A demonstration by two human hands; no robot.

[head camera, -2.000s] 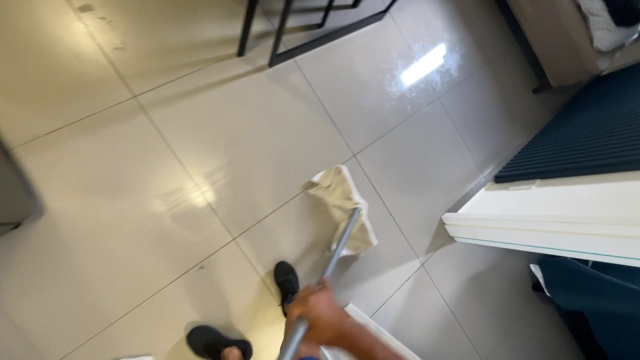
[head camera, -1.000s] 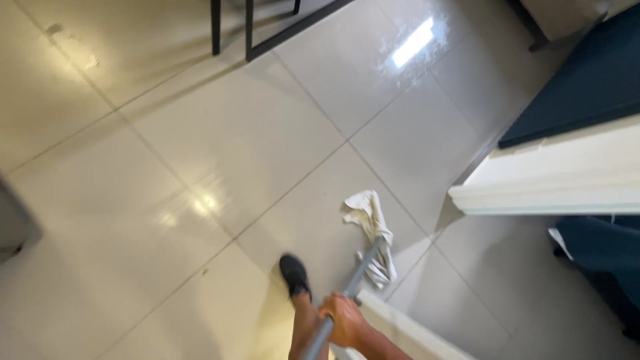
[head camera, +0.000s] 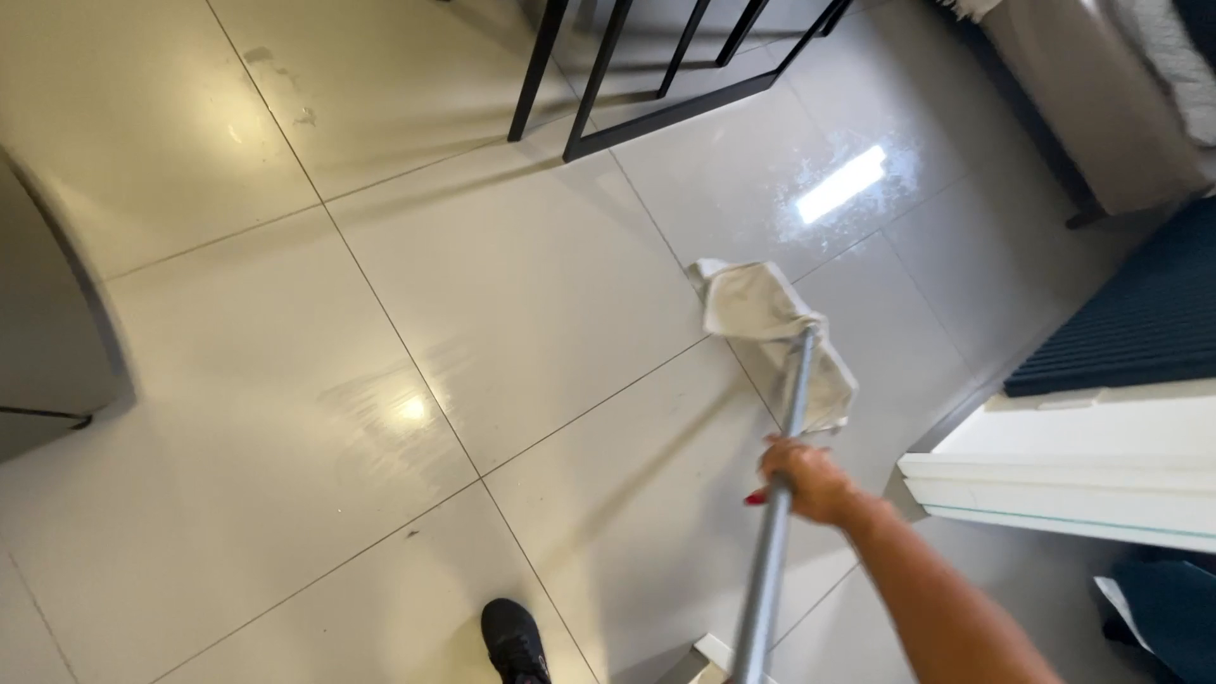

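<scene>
My right hand point(head camera: 803, 478) is closed around the grey metal pole point(head camera: 771, 560) of a floor mop, with the forearm reaching in from the lower right. A red fingernail shows at the pole's left side. At the pole's far end a cream cloth point(head camera: 755, 302) lies draped and partly folded on the glossy tiled floor point(head camera: 532, 313), covering part of a tile joint. The pole's near end runs out of view at the bottom. My left hand is not in view.
A black metal furniture frame point(head camera: 679, 116) stands at the top. A grey rounded object point(head camera: 52, 323) is at the left edge. At right are a white ledge point(head camera: 1064, 475), dark blue ribbed material point(head camera: 1130, 313) and an upholstered piece point(head camera: 1092, 104). A black shoe point(head camera: 513, 638) is below.
The mop cloth has moved away from me across the floor, towards the black frame, and is more spread out than a second ago. My right hand has stayed on the pole.
</scene>
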